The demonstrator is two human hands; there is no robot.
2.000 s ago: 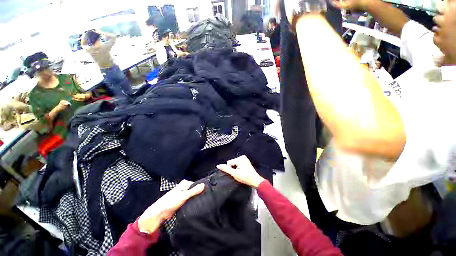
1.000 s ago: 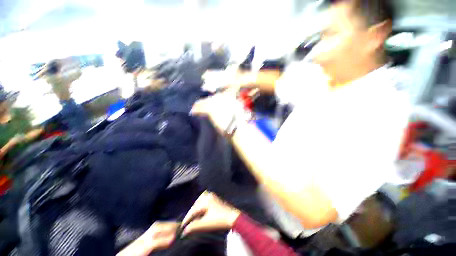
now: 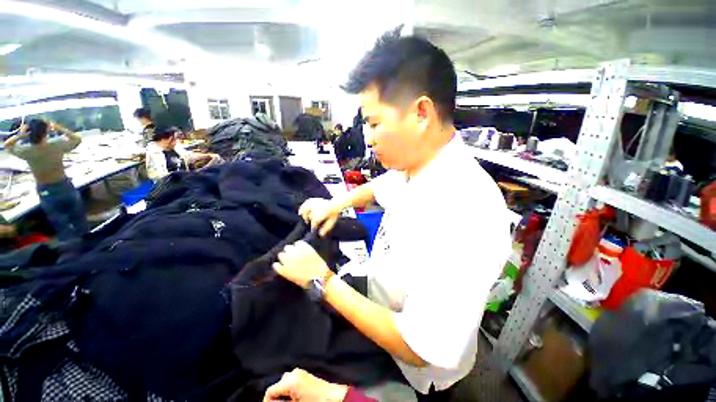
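Observation:
My right hand (image 3: 305,386), with a maroon sleeve, shows at the bottom edge, partly cut off. Its fingers are curled over dark cloth; whether they grip it cannot be told. My left hand is out of view. Just beyond, a dark garment (image 3: 279,318) is held up by its edge in both hands of a person in a white shirt. A big navy-black garment heap (image 3: 157,290) lies to the left, with black-and-white checked cloth (image 3: 74,381) at its lower left.
The person in white (image 3: 447,243) stands close at the right. Behind them are a perforated grey metal shelf post (image 3: 561,204), red bags (image 3: 640,275) and a grey cloth pile (image 3: 652,338). A grey heap (image 3: 247,137) and other people are farther back.
The view has swung right and up. My left hand has left the picture and my right hand is lower. The person in white has lowered the dark garment from its raised position.

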